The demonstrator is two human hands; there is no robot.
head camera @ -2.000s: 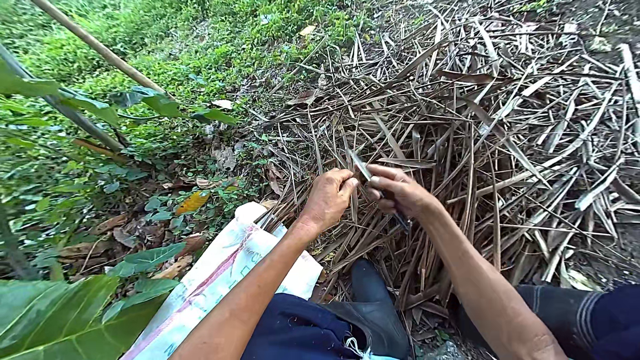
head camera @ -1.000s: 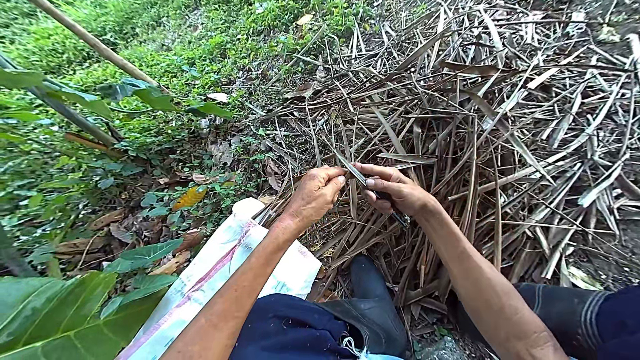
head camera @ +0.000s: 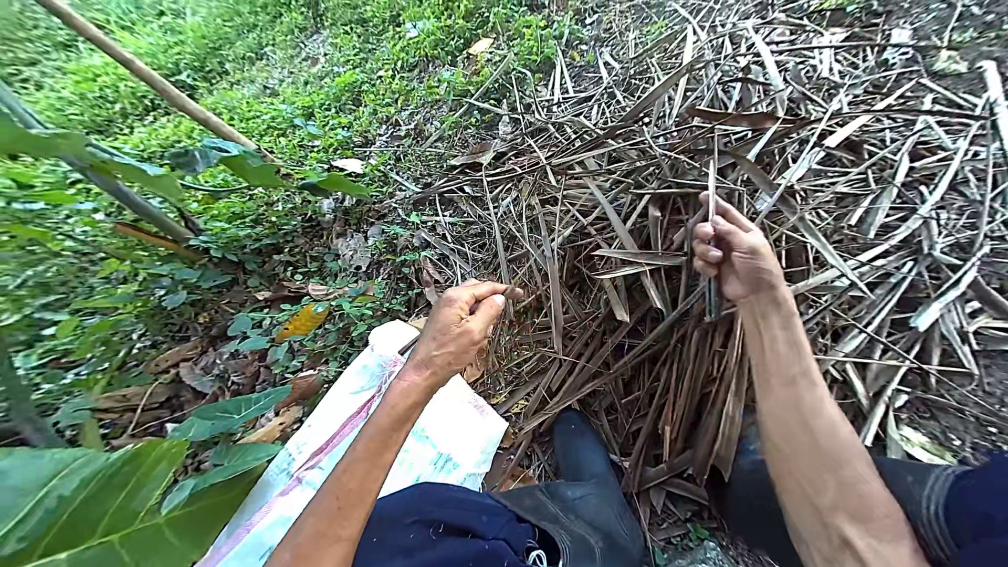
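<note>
My left hand (head camera: 463, 324) is at the middle, thumb against forefinger, with a small brownish bit pinched at the fingertips; what it is I cannot tell. To the right and farther forward, my right hand (head camera: 734, 250) grips a knife (head camera: 713, 177), its narrow blade pointing away from me and the dark handle end showing below the fingers. The two hands are well apart. Beneath and beyond them lies a heap of dry brown leaf strips (head camera: 661, 346). A white woven sack (head camera: 441, 441) with a pink stripe lies under my left forearm.
Dark rubber boots (head camera: 587, 472) stand at the near edge of the heap. Large green leaves (head camera: 87, 504) reach in at the lower left. A wooden pole (head camera: 157, 79) slants across the upper left above low green plants (head camera: 339, 87).
My right hand has moved away from my left, to the right and forward, with the knife in it. Earlier both hands were close together with the blade between them.
</note>
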